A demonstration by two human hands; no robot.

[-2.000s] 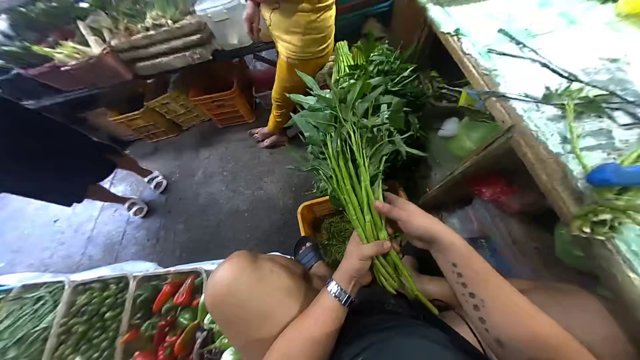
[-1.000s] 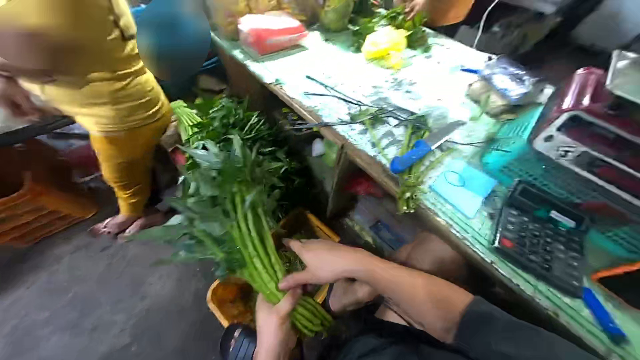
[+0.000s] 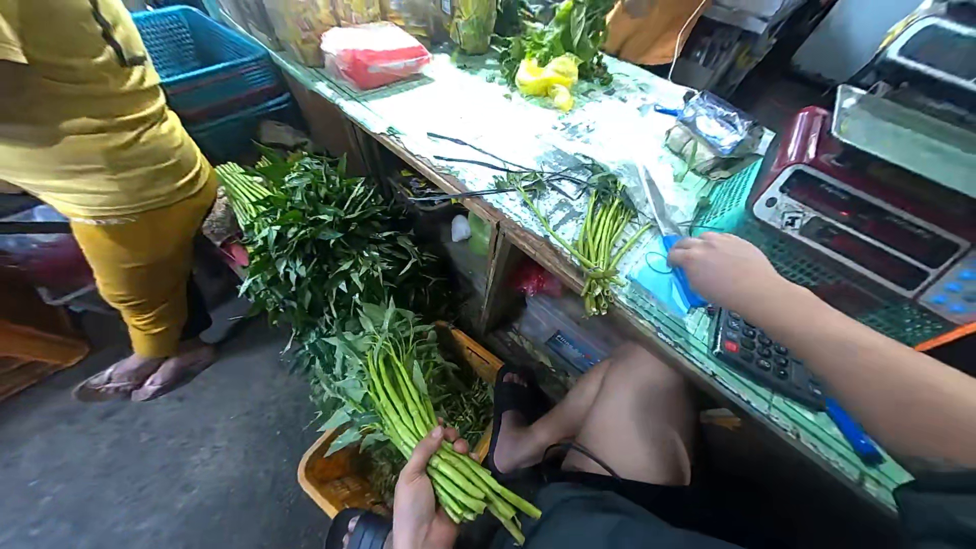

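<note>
My left hand (image 3: 428, 488) is closed around the lower stems of a bunch of leafy green vegetables (image 3: 408, 404), its stem ends pointing down to the right. The leaves hang above an orange plastic crate (image 3: 324, 473) that holds green trimmings. On the table at the right, my right hand (image 3: 713, 263) is on the blue handle of a knife (image 3: 675, 248); the fingers are partly hidden, and the blade points up and away. Just left of the knife lies a smaller bundle of green stems (image 3: 606, 236) at the table's edge.
A wooden table (image 3: 457, 114) carries dark strips, a yellow bag (image 3: 547, 75), a calculator (image 3: 762, 351), a blue pen (image 3: 854, 431) and a red weighing scale (image 3: 862, 221). A heap of leafy greens (image 3: 328, 236) lies beyond the crate. A person in yellow (image 3: 99, 152) stands at left, near blue crates (image 3: 202, 57).
My right hand has left the stems of the bunch and moved right to the knife on the table. My left hand still holds the bunch. The view has swung right since the first frame.
</note>
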